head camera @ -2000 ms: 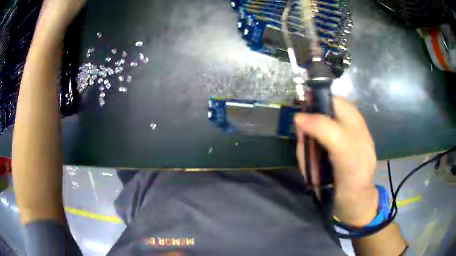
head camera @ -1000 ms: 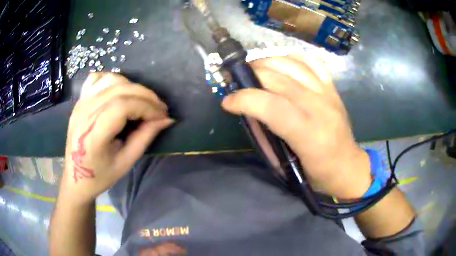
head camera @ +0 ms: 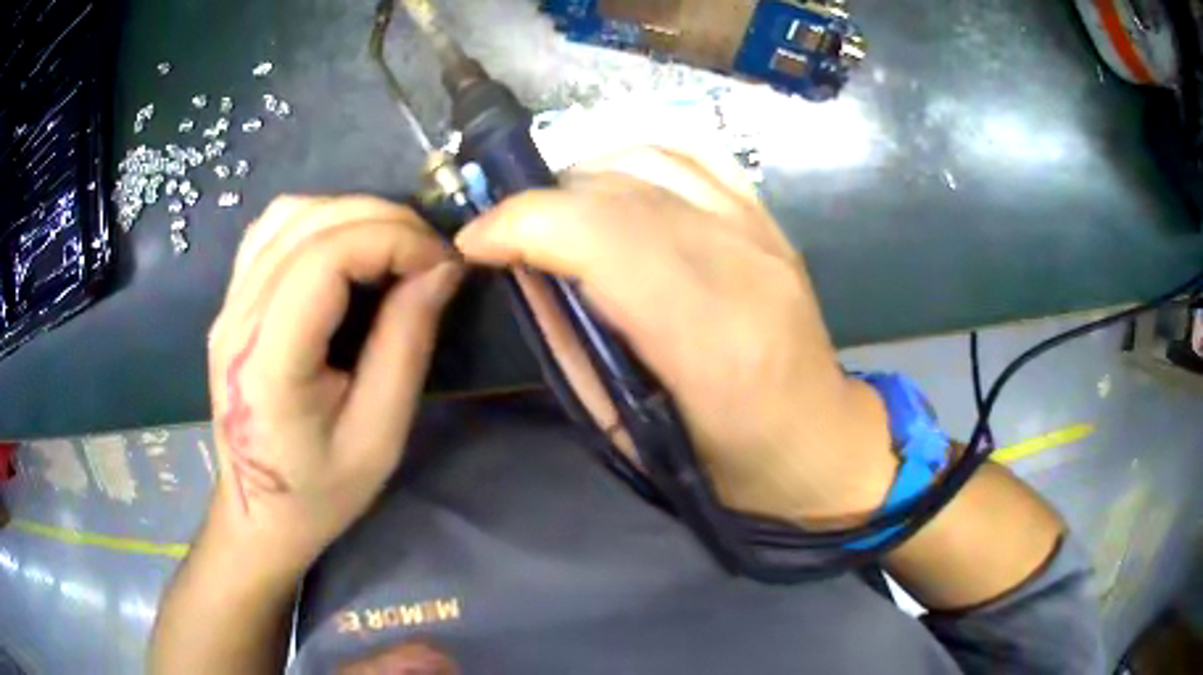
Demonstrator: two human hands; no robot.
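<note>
My right hand (head camera: 660,303) holds the black soldering iron (head camera: 508,145), its pale barrel and bent metal feed tube pointing to the top edge. My left hand (head camera: 330,330) has its finger and thumb pinched together, touching or nearly touching my right fingertips; whatever lies between them is too small to tell. A small blue and silvery bit shows beside the iron near my fingertips, mostly hidden. Small clear components (head camera: 165,172) lie loose at the left. The stack of blue boards (head camera: 778,42) lies at the top, cut by the edge.
A black shiny blister tray (head camera: 53,172) is at the far left. A white reel with an orange-red band (head camera: 1128,33) is at the top right. Black cables (head camera: 1055,356) loop over my right wrist, past a blue band (head camera: 910,448), to the right edge.
My left hand has come from the top left down to the middle. My right hand and the iron have moved left, and my fingertips have met or nearly met. The view has shifted right.
</note>
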